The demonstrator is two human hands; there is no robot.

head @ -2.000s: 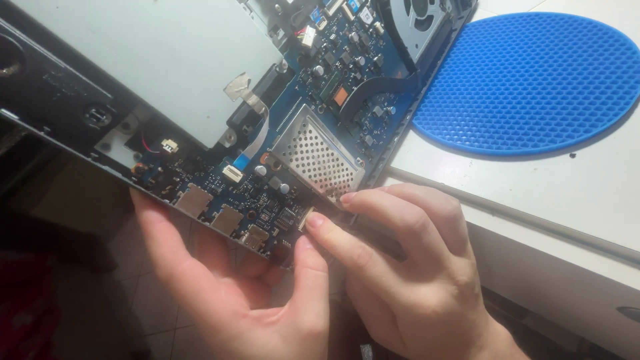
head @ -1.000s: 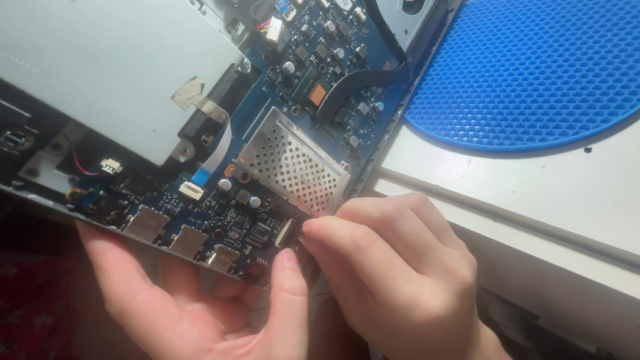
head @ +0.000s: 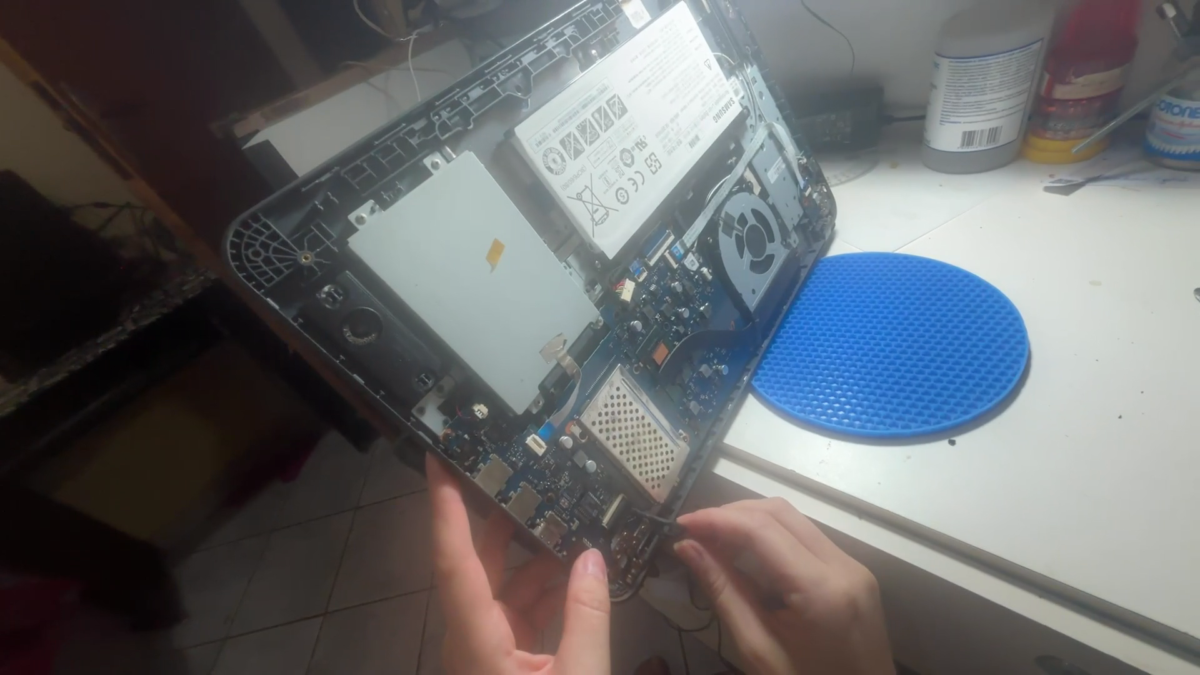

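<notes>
An opened laptop base [head: 394, 394] is tilted in the air, its inside facing me. My left hand [head: 525, 591] grips its lower corner, fingers beneath and thumb on the front. My right hand [head: 783, 581] pinches a thin dark cable [head: 656, 517] at the circuit board's edge, just below the perforated metal shield [head: 633, 431]. On the blue circuit board [head: 712, 375] are a small white connector [head: 535, 444] and a ribbon cable [head: 574, 398]. Above lie a white battery [head: 628, 131], a fan [head: 750, 244] and a grey metal plate [head: 469, 281].
A round blue textured mat [head: 900, 347] lies on the white table [head: 1078, 431], beside the laptop base. Bottles, one white [head: 984, 84] and one red [head: 1087, 66], stand at the back right. The table's front edge is close to my right hand. Floor tiles show below.
My right hand has moved off the small connector near the board's corner to the board's edge, where a dark cable now shows at its fingertips. The view has widened to the whole laptop base.
</notes>
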